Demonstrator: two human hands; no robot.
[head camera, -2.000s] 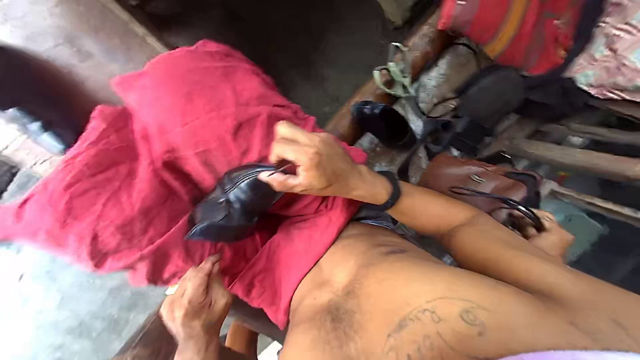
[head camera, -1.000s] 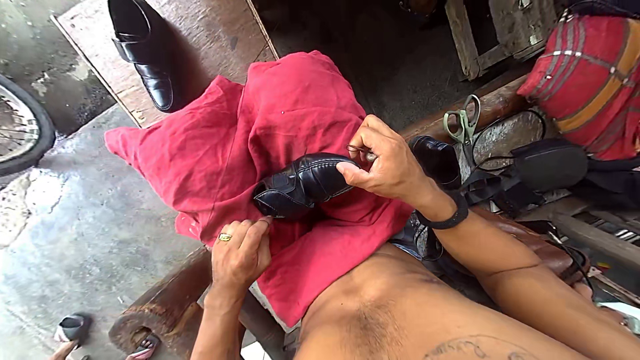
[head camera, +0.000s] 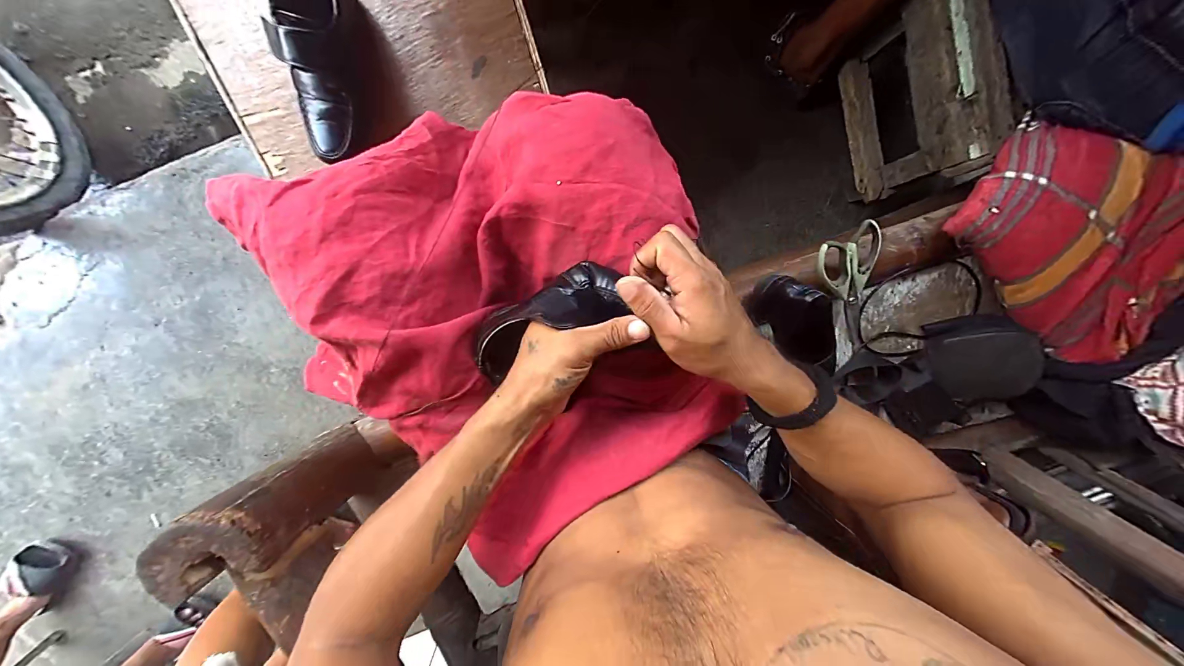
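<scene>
A black leather shoe lies on the red cloth over my lap, its opening toward the left. My left hand grips it, fingers hidden at the opening and thumb stretched along the near side. Against the shoe's right end is my right hand, with thumb and fingers pinched together; a thin dark thread or wire loops by its fingers, and what lies within the pinch is mostly hidden. A black band circles my right wrist.
Another black shoe stands on a wooden board. At right are green-handled scissors, a black pouch, a striped red cloth bag and a wooden frame. A bench arm is at lower left; another person's foot shows beyond.
My left hand has moved from the cloth's near edge up to the shoe's opening, close to my right hand. The shoe has turned in my hands. The view has shifted.
</scene>
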